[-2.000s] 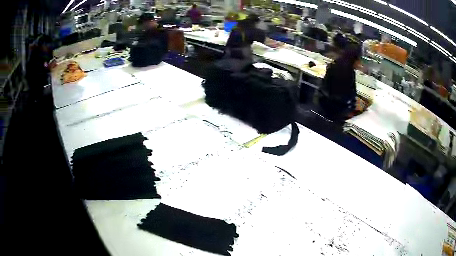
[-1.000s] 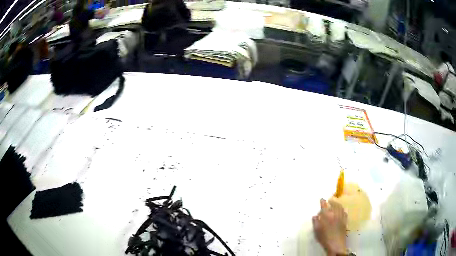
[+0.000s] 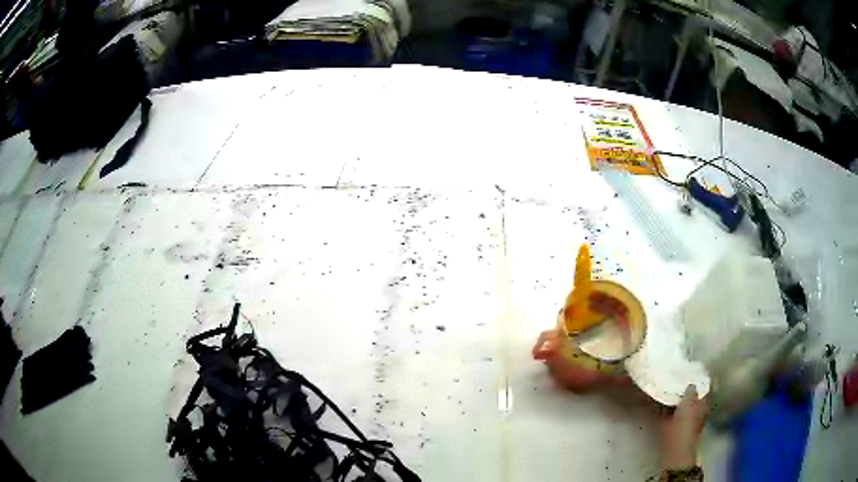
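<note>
A round-topped, cup-like container (image 3: 623, 350), yellowish and pale, stands at the right, with an orange-handled tool (image 3: 583, 268) at its far left rim. A reddish shape (image 3: 566, 365) at its near left side is too blurred to identify. A pale rounded piece (image 3: 663, 369) lies against its right side. My right hand (image 3: 687, 422) is at the near edge of this piece, fingertips touching it; whether it grips is unclear. A patterned cuff shows at the bottom edge. My left hand is out of view. A tangle of narrow black strips (image 3: 259, 414) lies at the bottom left.
A small black stack (image 3: 58, 369) is at the left edge. A dark fabric heap (image 3: 89, 99) is at the far left. An orange-and-white card (image 3: 616, 136), a dark blue device with a cable (image 3: 717, 203) and a blurred whitish object (image 3: 738, 301) are on the right.
The view has swung right and down. My right hand has gone from the container's near left to its near right, at the pale piece. The container now shows more clearly.
</note>
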